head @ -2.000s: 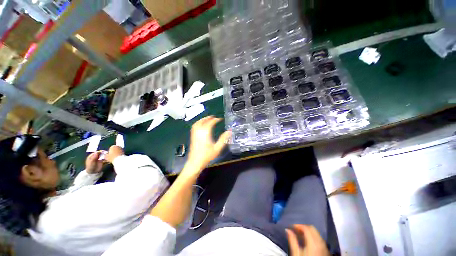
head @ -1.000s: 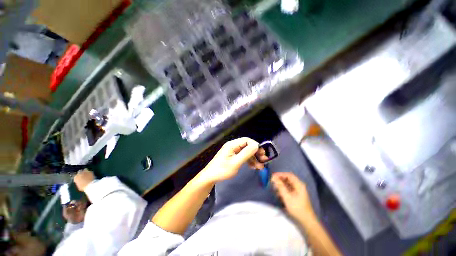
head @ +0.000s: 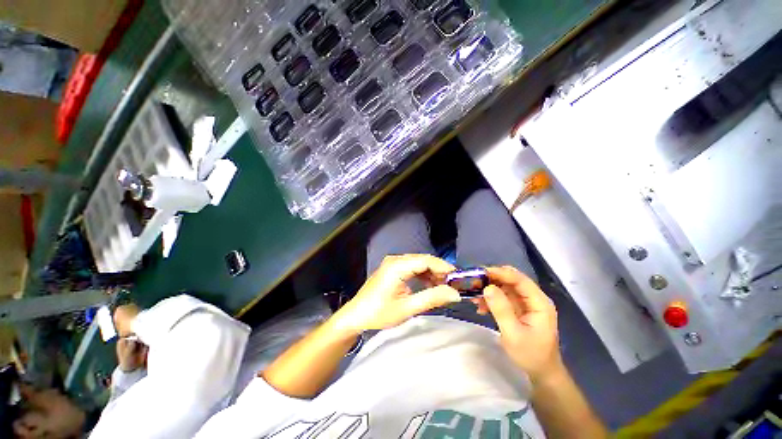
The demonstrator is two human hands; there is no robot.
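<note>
A dark watch case with a shiny rim (head: 467, 281) is held above my lap, tilted so it looks flat. My left hand (head: 401, 293) pinches its left end between thumb and fingers. My right hand (head: 525, 319) holds its right end. The fingertips hide both ends of the case. The clear blister tray (head: 330, 195) lies on the green bench beyond my hands, with dark cases in many pockets; the pockets along its near edge look empty.
The white machine (head: 592, 206) at right has a red knob (head: 676, 315), metal buttons and an orange connector (head: 537, 183). A white fan (head: 178, 194) stands by a pale tray (head: 107, 225). A loose dark part (head: 236, 262) lies on the bench. A white-clad person (head: 184, 360) sits at left.
My left hand first reached beside the blister tray, then came to my lap with the case. My right hand has moved up and now holds the case too. The view has turned toward the machine.
</note>
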